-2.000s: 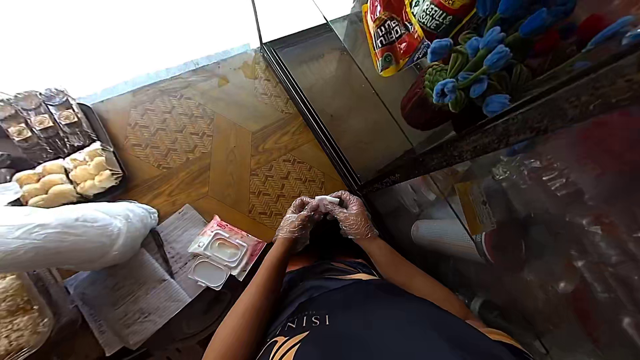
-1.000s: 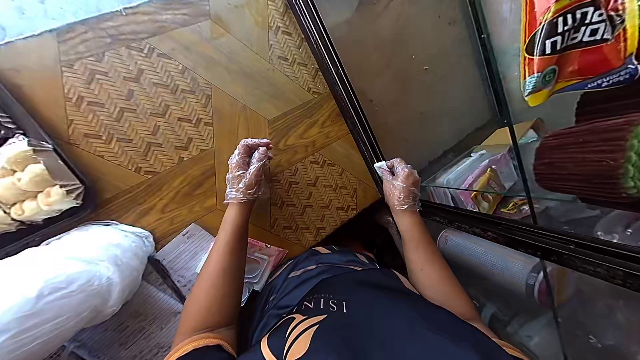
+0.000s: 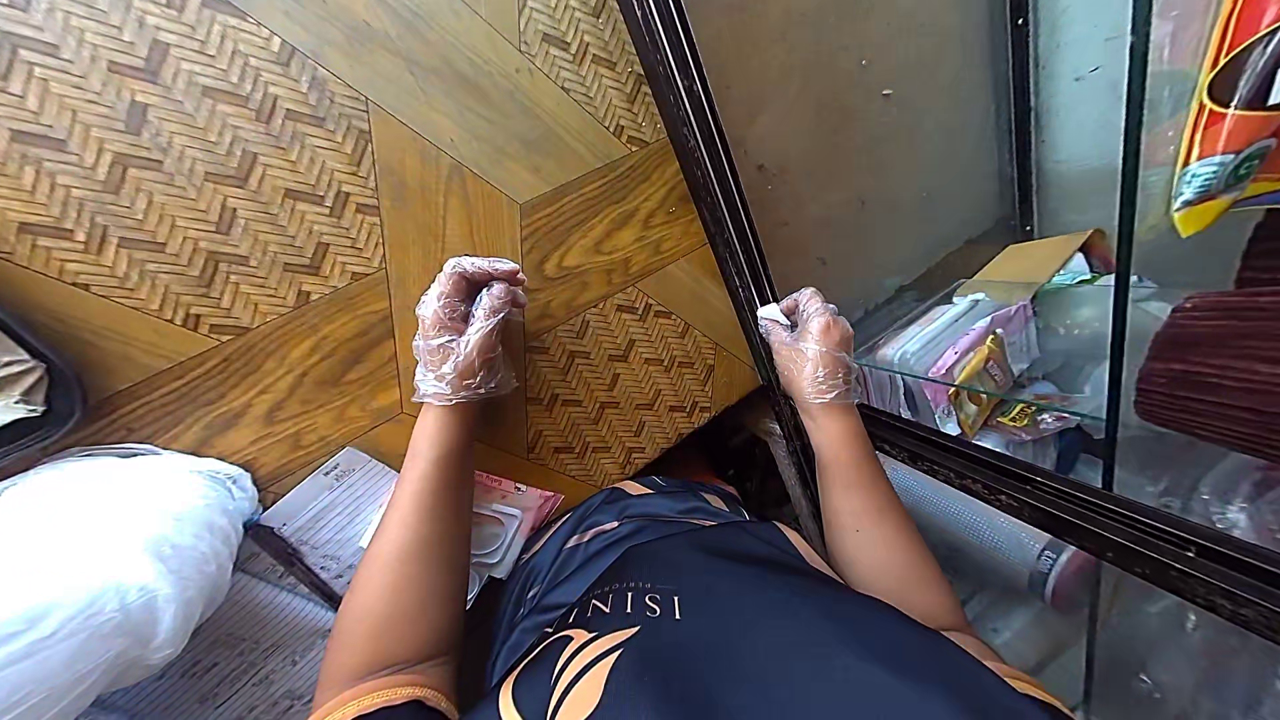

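Observation:
My left hand [image 3: 468, 330], in a clear plastic glove, is curled closed above the wood-patterned surface [image 3: 450, 190], and nothing shows in its fingers. Further right, my right hand [image 3: 812, 345], gloved the same way, pinches a small folded white wipe or tissue [image 3: 773, 315] between thumb and fingers. That hand is at the dark metal frame edge [image 3: 715, 165] of a glass display case. Below my left hand, partly behind the forearm, lies a pink pack of wipes [image 3: 515, 495] with a white lid.
A stuffed white plastic bag [image 3: 110, 560] sits at lower left beside ruled paper [image 3: 335, 510]. A black tray's rim [image 3: 65, 400] shows at the left edge. Packets [image 3: 980, 380] stand on a glass shelf in the case at right, with a perforated cylinder [image 3: 990, 530] below.
Two seconds ago my hands were together at the white piece; now they are apart, with the white piece in my right hand at the case frame. The view has moved closer.

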